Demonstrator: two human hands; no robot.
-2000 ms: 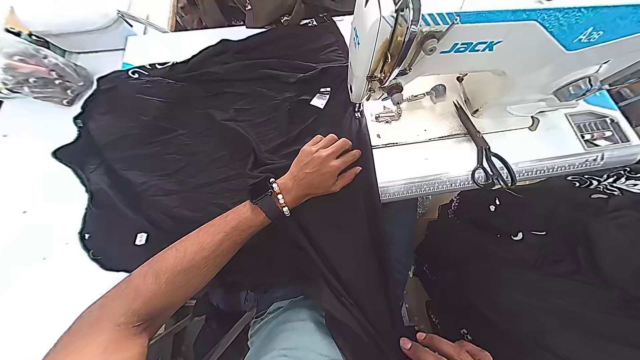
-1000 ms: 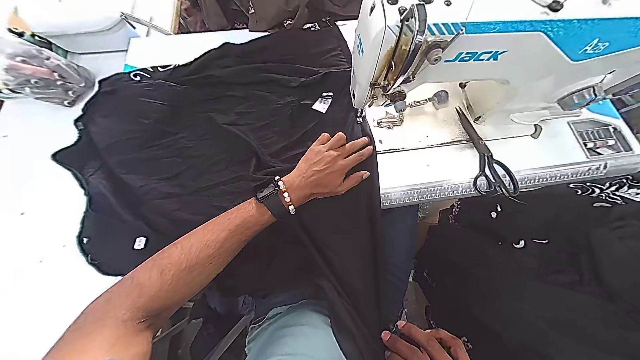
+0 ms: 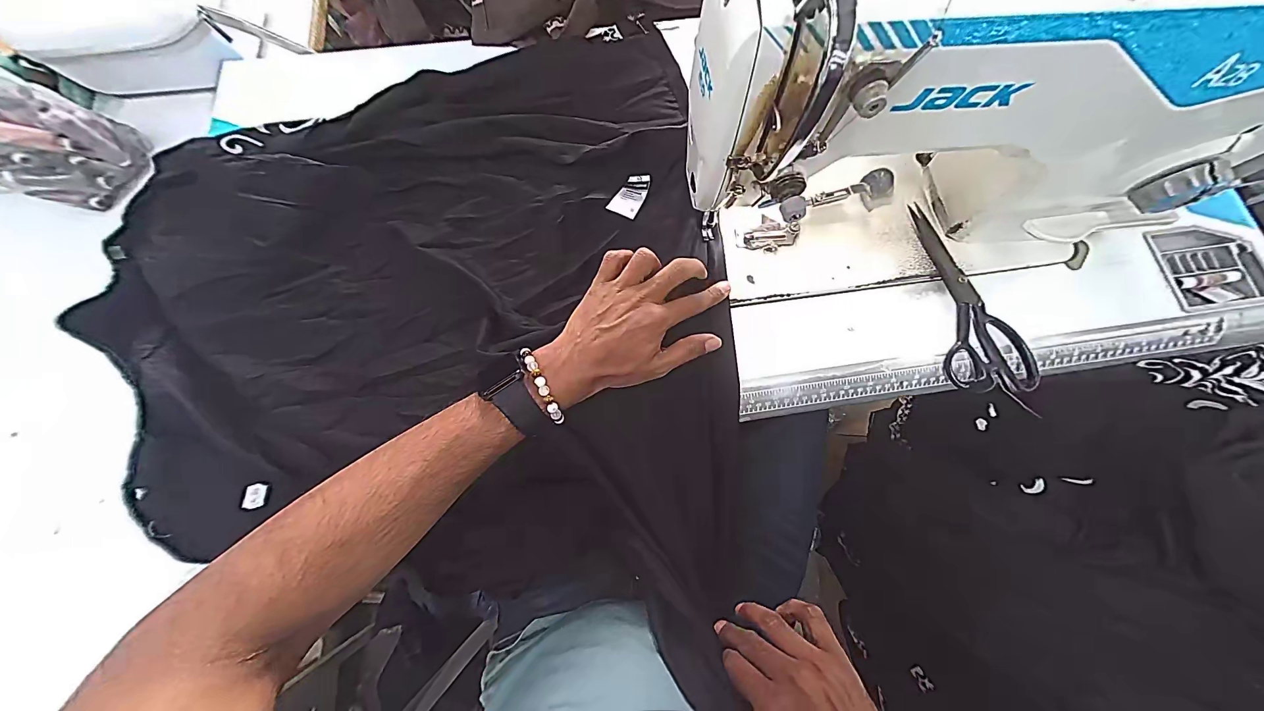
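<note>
Black fabric (image 3: 395,257) with a white label (image 3: 629,196) lies over the table, its right edge running under the presser foot of a white and blue Jack sewing machine (image 3: 968,99). My left hand (image 3: 637,321), with a beaded bracelet and a dark band at the wrist, rests flat on the fabric just in front of the needle area, fingers spread. My right hand (image 3: 790,657) is at the bottom edge of the view, its fingertips at the fabric's hanging edge; whether it pinches the cloth is hard to see. The needle tip is not clearly visible.
Black scissors (image 3: 973,326) lie on the machine bed, handles over its front edge, beside a measuring scale (image 3: 987,370). More black patterned cloth (image 3: 1037,553) is piled at the right. A clear plastic bag (image 3: 64,138) sits at the far left. My lap is below the fabric.
My right hand has moved a little to the left along with the lower end of the fabric edge. My left hand stays on the cloth near the machine.
</note>
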